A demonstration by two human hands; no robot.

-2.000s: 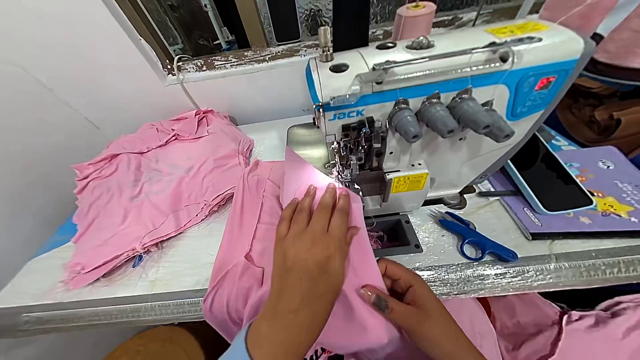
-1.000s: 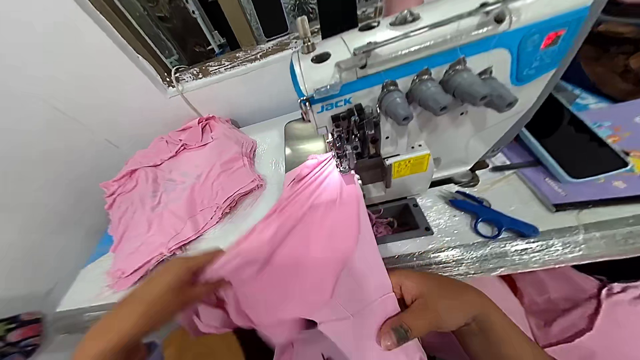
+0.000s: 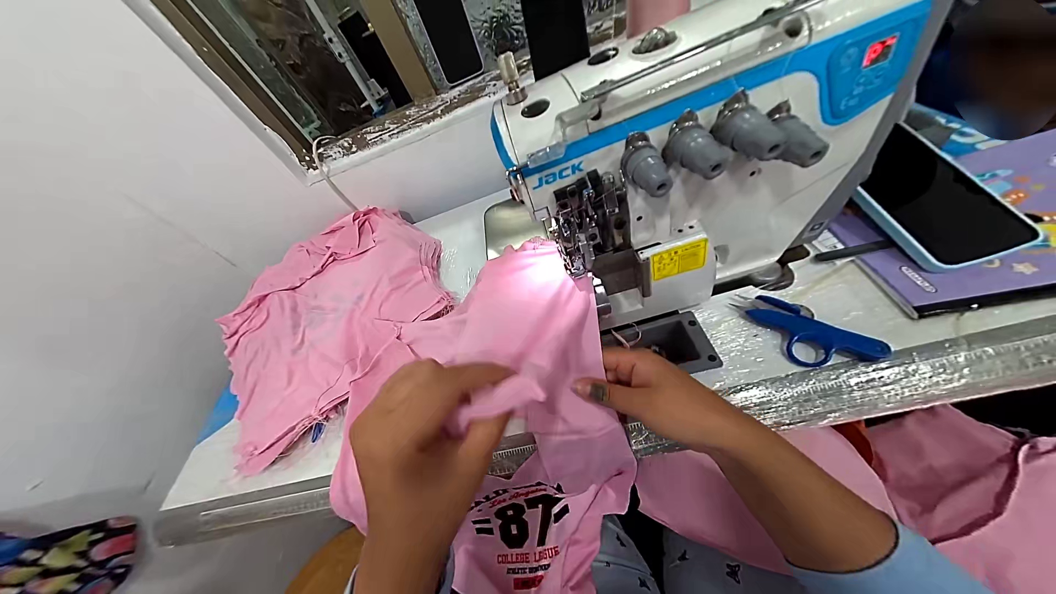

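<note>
A pink printed knit garment [image 3: 528, 322] runs from under the presser foot of a white and blue Jack overlock sewing machine [image 3: 718, 124] down over the table's front edge. My left hand [image 3: 429, 437] pinches a fold of this fabric between thumb and fingers, in front of the machine. At the garment's right edge, just below the presser foot area, my right hand [image 3: 652, 396] holds the cloth between thumb and fingers. The machine's lamp lights the fabric by the needle. The lower part, with dark printing, hangs toward my lap.
Stacked pink fabric pieces [image 3: 330, 313] lie left of the machine. Blue thread snips [image 3: 817, 330] rest at the right, near the foil-like table edge [image 3: 907, 363]. Behind them a phone [image 3: 949, 198] lies on a purple notebook [image 3: 1006, 272]. More pink fabric [image 3: 957, 487] hangs at lower right.
My left hand has gone from lying flat on the fabric, out to the left, and back in with a fold pinched. The garment is now spread with its printed part showing. The view has shifted.
</note>
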